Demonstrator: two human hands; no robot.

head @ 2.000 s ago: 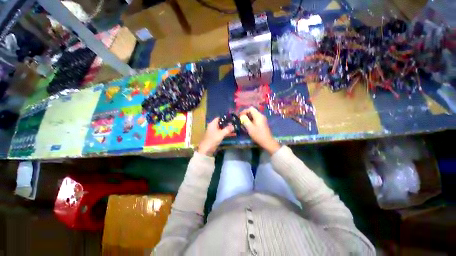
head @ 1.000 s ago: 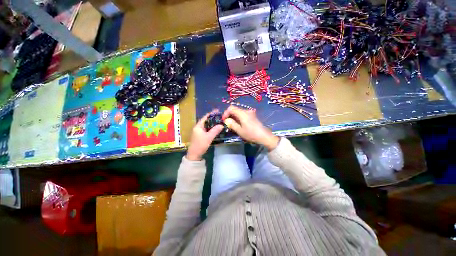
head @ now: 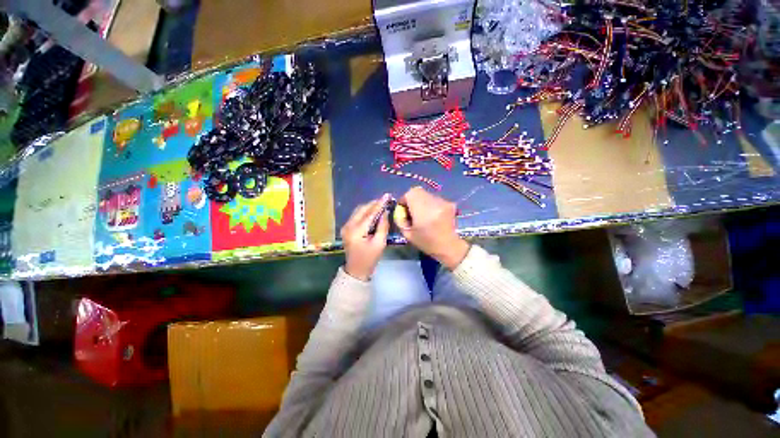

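My left hand (head: 365, 239) holds a small black part (head: 379, 216), seen nearly edge-on, over the bench's front edge. My right hand (head: 433, 224) touches it from the right, with a small yellow item (head: 402, 216) at its fingertips. Whether the yellow thing is a tool or a finger cover, I cannot tell. A bundle of red lead wires (head: 426, 139) lies behind the hands, with multi-coloured wires (head: 511, 165) to its right. A single lead wire (head: 411, 177) lies apart just behind my right hand. Round black parts (head: 265, 124) are heaped at left.
A pale bench machine (head: 431, 60) stands behind the red wires. A crumpled clear bag (head: 516, 32) and a tangled heap of wired assemblies (head: 646, 64) are at right. A patterned mat (head: 128, 188) lies left. Below are a red plastic item (head: 103, 344), a carton (head: 229, 368) and a box of clear bags (head: 676, 269).
The black part has turned from a flatter view to nearly edge-on between the hands. The yellow item at the right fingertips shows more clearly. The camera view has shifted.
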